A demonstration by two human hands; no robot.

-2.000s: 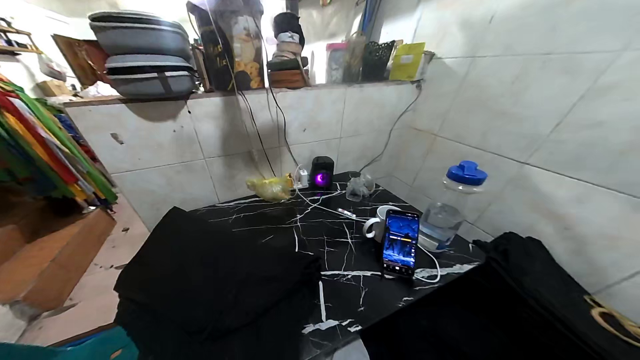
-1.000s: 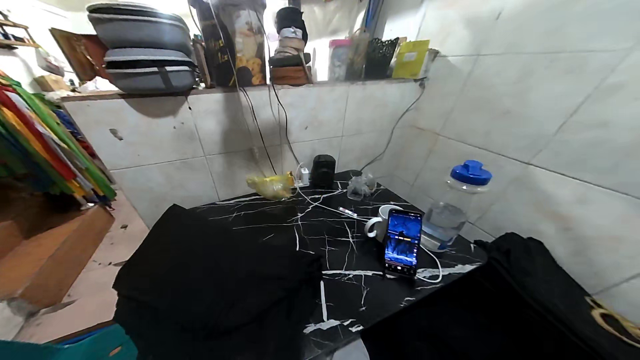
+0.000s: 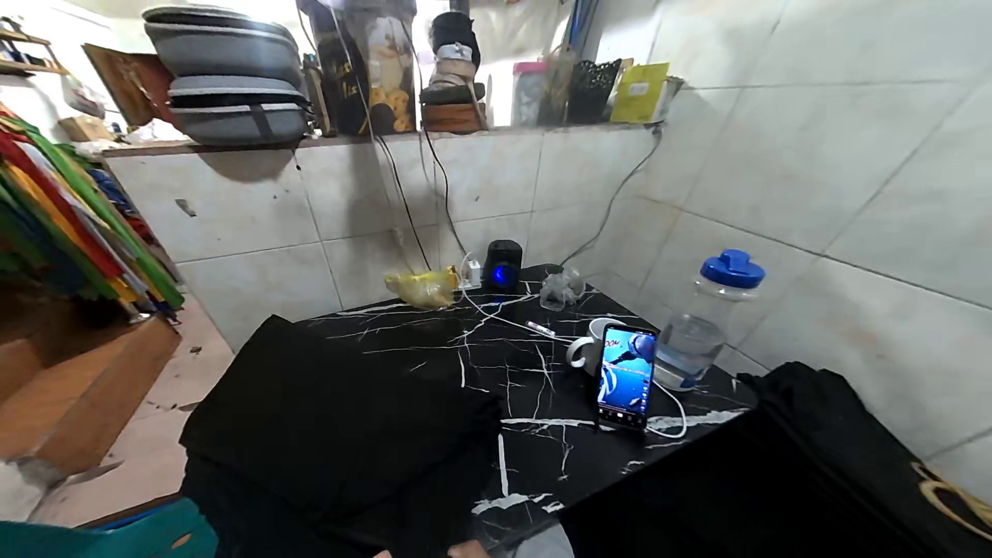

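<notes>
At the bottom edge only fingertips show, (image 3: 467,549) and beside them a smaller patch of skin, both against a pile of black cloth (image 3: 333,434); which hand they belong to cannot be told. More black fabric (image 3: 744,488) lies at the right. A lit smartphone (image 3: 626,370) leans upright against a white mug (image 3: 583,353), with a white cable beside it. Behind stands a clear plastic bottle with a blue lid (image 3: 733,269), partly filled with liquid.
The black marble-patterned tabletop (image 3: 535,457) bears a small black speaker (image 3: 502,267), a yellow plastic bag (image 3: 425,288) and crumpled clear plastic (image 3: 561,288). Tiled walls rise behind and at the right. A ledge (image 3: 496,135) holds grey cases (image 3: 232,116) and jars. A teal plastic object (image 3: 170,531) is at lower left.
Fingertips have come into view at the bottom edge. The speaker's light, purple at first and then dark, is now blue. The picture on the phone has changed.
</notes>
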